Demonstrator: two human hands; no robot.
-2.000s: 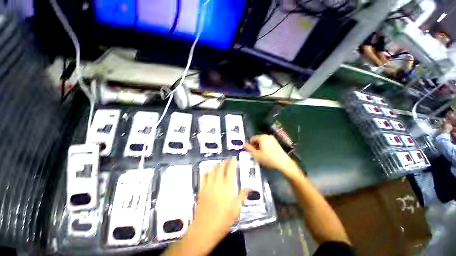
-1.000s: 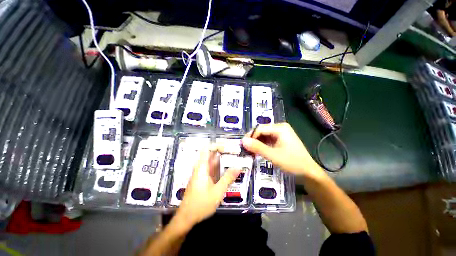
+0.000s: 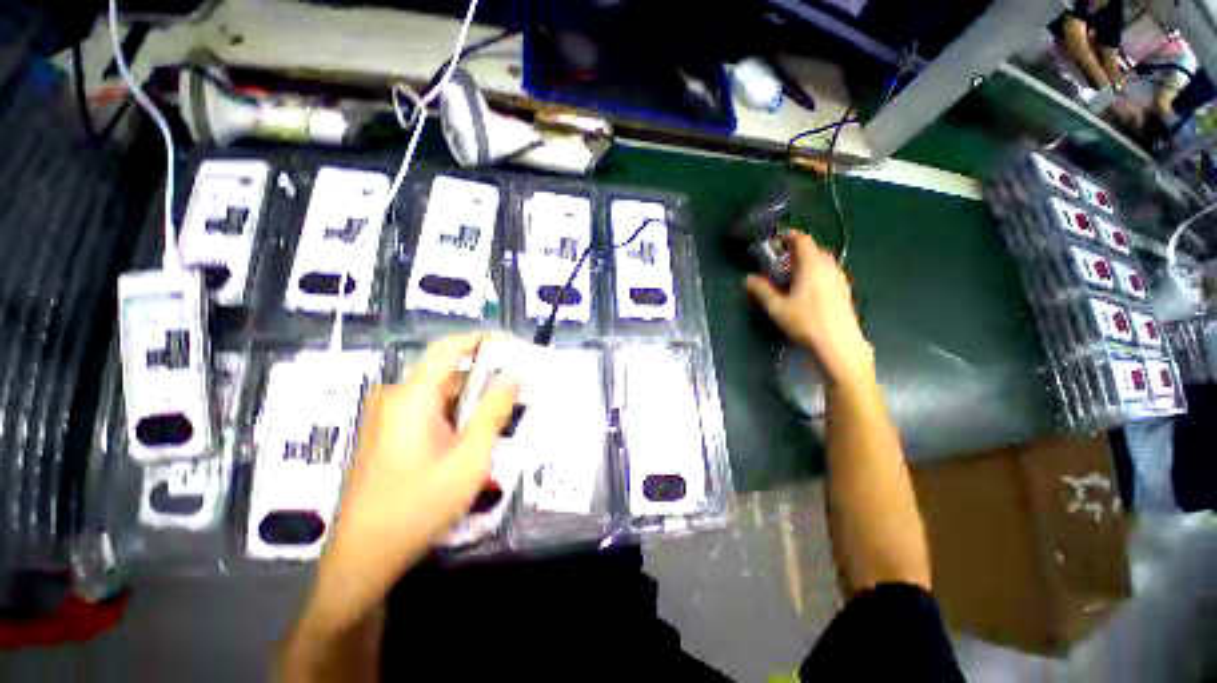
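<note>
My left hand (image 3: 400, 460) holds a white device (image 3: 505, 380) tilted above the tray's front row; my fingers hide part of it, and red shows near its lower end. A thin black cable (image 3: 567, 283) crosses the tray, its plug at the device's upper end; whether it is seated is unclear. My right hand (image 3: 821, 314) has its fingers around the dark handheld scanner (image 3: 774, 251) on the green mat. The clear blister tray (image 3: 710, 434) holds two rows of white devices. White leads reach a raised device (image 3: 166, 360) at left and a front-row device (image 3: 307, 447).
Ribbed stacked trays (image 3: 40, 307) stand at far left. Pale scanners (image 3: 501, 127) lie behind the tray, below the shelf with a mouse (image 3: 757, 83). Another device stack (image 3: 1094, 274) is at right, above a cardboard box (image 3: 1014, 540). Another person's arm (image 3: 1088, 56) shows top right.
My right hand has left the device and moved right to the dark scanner. My left hand now holds the device lifted and tilted, with the black cable at its end.
</note>
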